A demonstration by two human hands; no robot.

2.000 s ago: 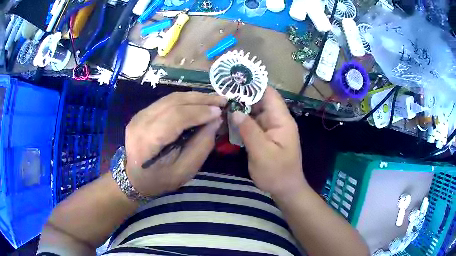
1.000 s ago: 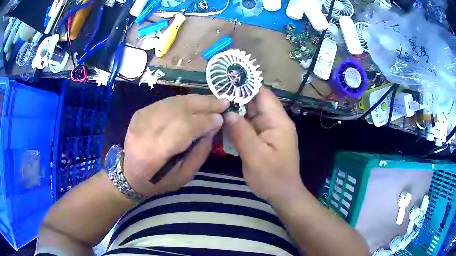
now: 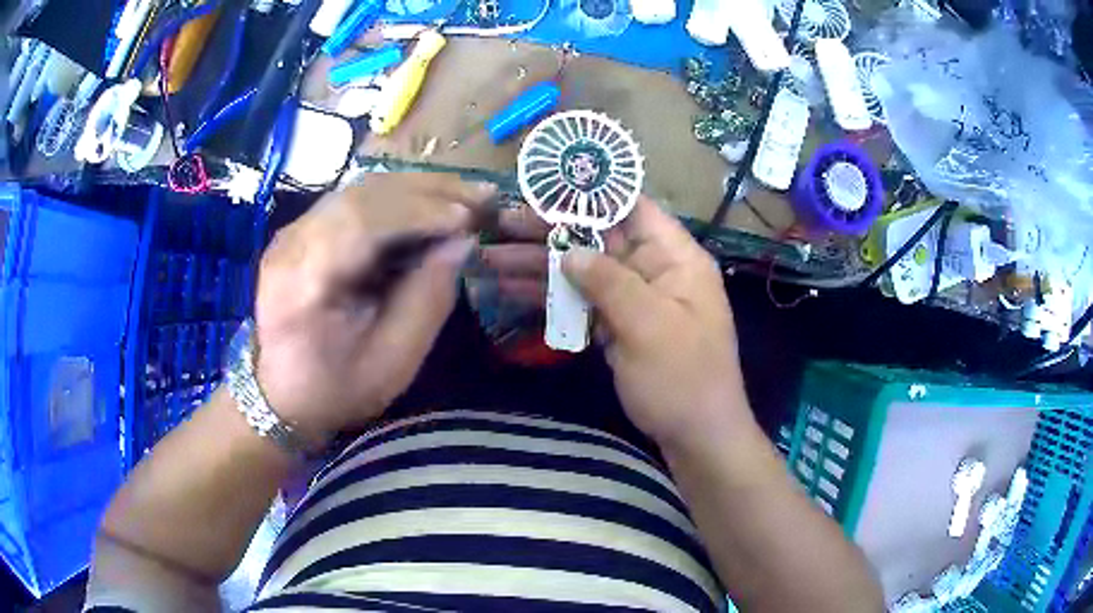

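The white handheld fan housing (image 3: 567, 299) is held upright over the lap at the bench's front edge, its round slotted grille facing me with a dark hub at the centre. A small greenish circuit board (image 3: 566, 240) shows at the joint of grille and handle. My right hand (image 3: 659, 311) grips the handle, thumb on its front near the joint, fingers behind. My left hand (image 3: 360, 299) is blurred, left of the fan and apart from it. It holds the dark tweezers (image 3: 390, 261), also blurred, across the palm.
On the brown bench (image 3: 623, 84) lie a blue battery cell (image 3: 523, 111), a yellow-handled screwdriver (image 3: 409, 84), small boards (image 3: 725, 108) and a purple solder reel (image 3: 839, 189). Blue crates (image 3: 72, 359) stand left, a green crate (image 3: 869, 383) right. A clear plastic bag (image 3: 983, 120) lies right.
My left hand has moved left, away from the fan joint, with the dark tweezers. The fan has turned so its grille faces me more squarely and its handle shows more.
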